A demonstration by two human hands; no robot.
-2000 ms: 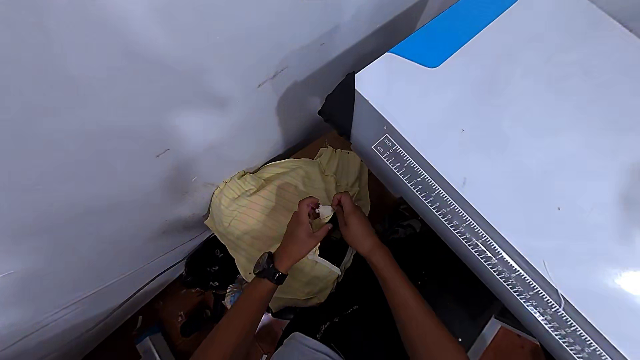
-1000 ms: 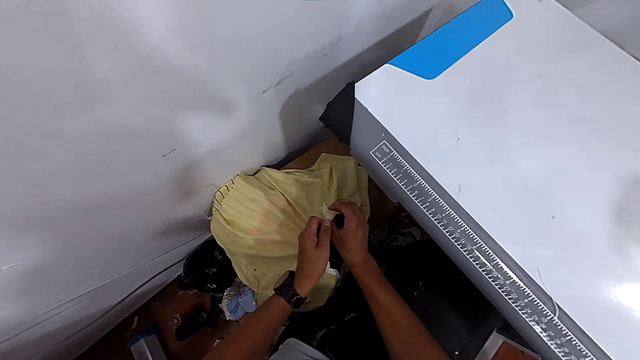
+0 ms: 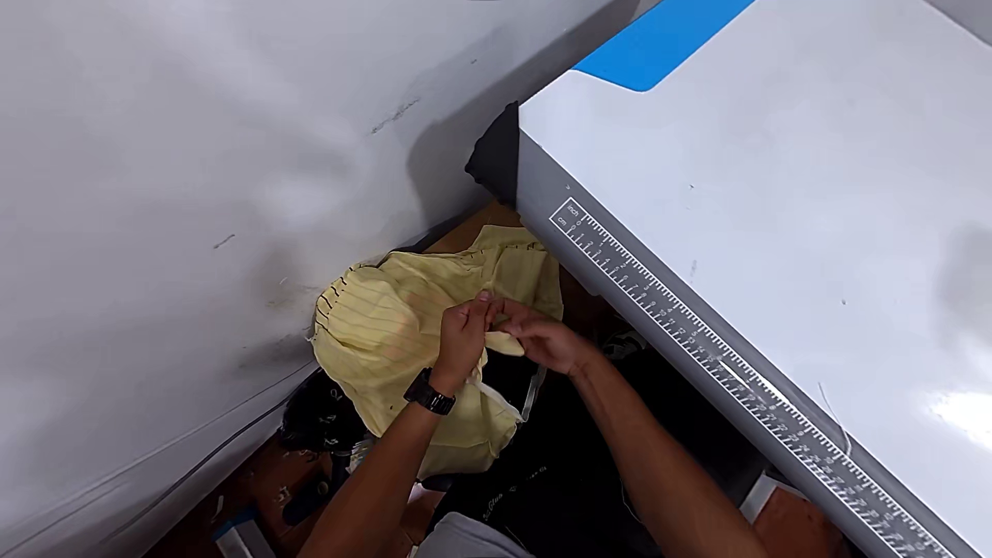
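Observation:
A pale yellow striped cloth garment (image 3: 387, 310) is bunched over my lap, below the corner of a sewing machine table. My left hand (image 3: 463, 333), with a black watch (image 3: 429, 392) on its wrist, pinches an edge of the garment between thumb and fingers. Close against it, my right hand (image 3: 542, 333) holds the same edge, its fingertips meeting those of the left. A small flap of the yellow cloth hangs between the two hands. The exact fold under the fingertips is hidden.
A white table top (image 3: 744, 194) with a printed inch and centimetre ruler (image 3: 697, 341) along its edge juts in from the right. A pale wall (image 3: 194, 194) stands close on the left. Black cloth (image 3: 573, 457) covers my legs, and small scraps lie on the reddish floor (image 3: 279, 480).
The fingers of both hands have shifted along the garment's edge, and my right hand is more spread out to the side than one second ago. The cloth's folds have changed.

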